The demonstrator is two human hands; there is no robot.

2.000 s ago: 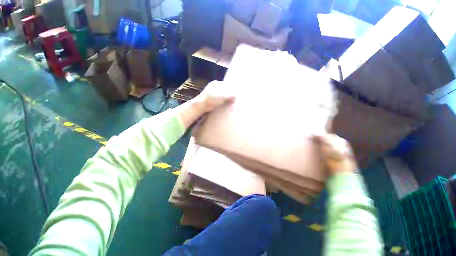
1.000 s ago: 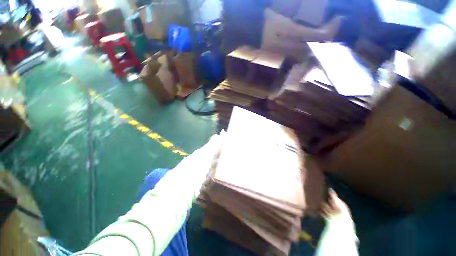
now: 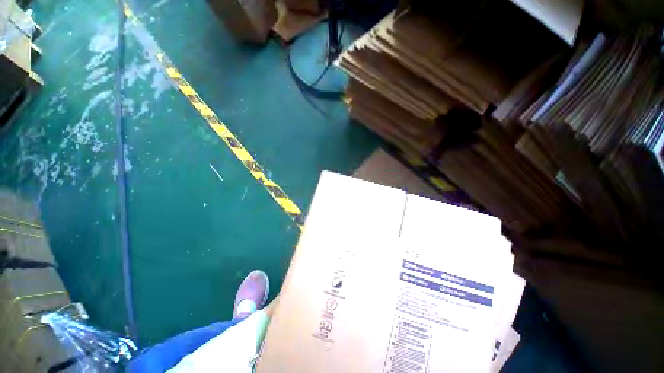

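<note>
A stack of flat cartons (image 3: 371, 284) lies in front of me at the lower middle, running out of the bottom edge. Its top sheet looks whitish from glare, with a crease, printed text and a label panel (image 3: 445, 282) with two dark bars over small print. Other sheets stick out unevenly on its right side. My pale left sleeve reaches the stack's left edge, but my left hand is hidden or out of the picture. My right hand is not in view.
Piles of folded cartons (image 3: 415, 65) stand at the upper right. Bundled cartons with yellow strapping (image 3: 33, 291) and clear plastic lie at the left edge. Yellow-black tape (image 3: 218, 130) and a dark cable (image 3: 122, 182) cross the green floor. My shoe (image 3: 252, 291) shows beside the stack.
The view has tilted down and closer to the carton stack. The held cartons came down onto the pile between the two earlier frames. My right hand has left the picture.
</note>
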